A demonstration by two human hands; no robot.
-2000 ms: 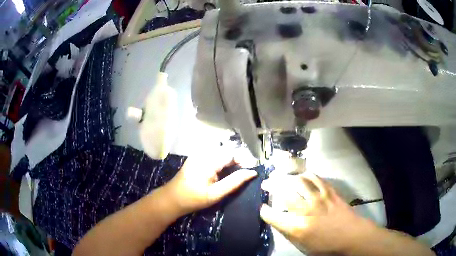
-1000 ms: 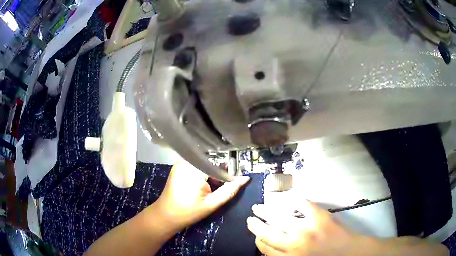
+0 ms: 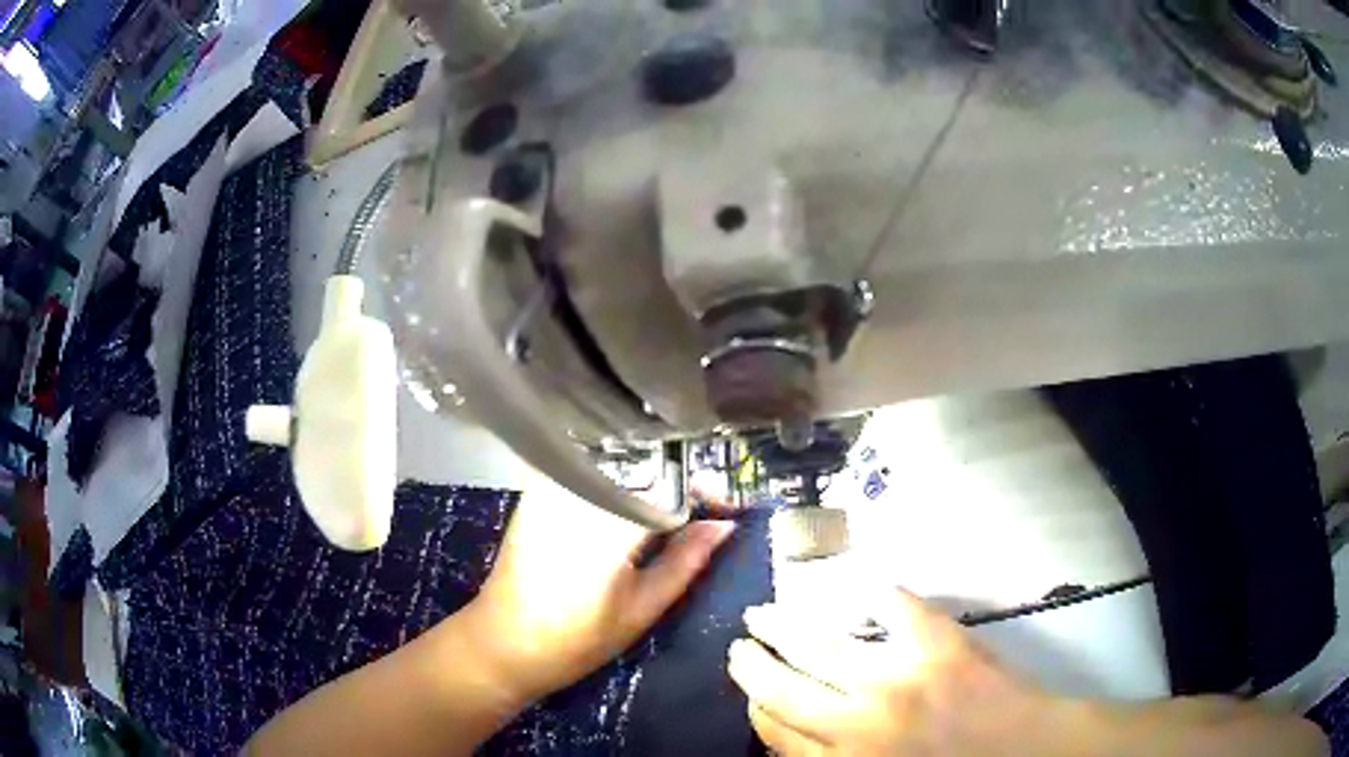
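Note:
The navy tweed panel (image 3: pixel 355 592) with white broken check lines lies left of the needle area. A plain navy strip (image 3: pixel 707 651) runs from the needle area to the bottom edge. My left hand (image 3: pixel 577 584) lies flat on the cloth, its thumb on the strip just below the needle area. My right hand (image 3: pixel 858 666) is at the strip's right edge with curled fingers; strong light washes it out, and whether it grips the cloth cannot be told. The off-white sewing machine head (image 3: pixel 592 266) hides much of the needle and presser foot.
A cream lamp (image 3: pixel 345 429) stands left of the machine head. Spare black strips (image 3: pixel 1221 518) lie under the machine arm at right. Cut tweed pieces (image 3: pixel 230 311) and pale sheets (image 3: pixel 133 488) are piled at left. A pale-rimmed tray (image 3: pixel 337 126) is behind.
The view has moved closer to the machine head since two seconds ago. My right hand has moved slightly down from the needle area. My left hand has stayed on the cloth.

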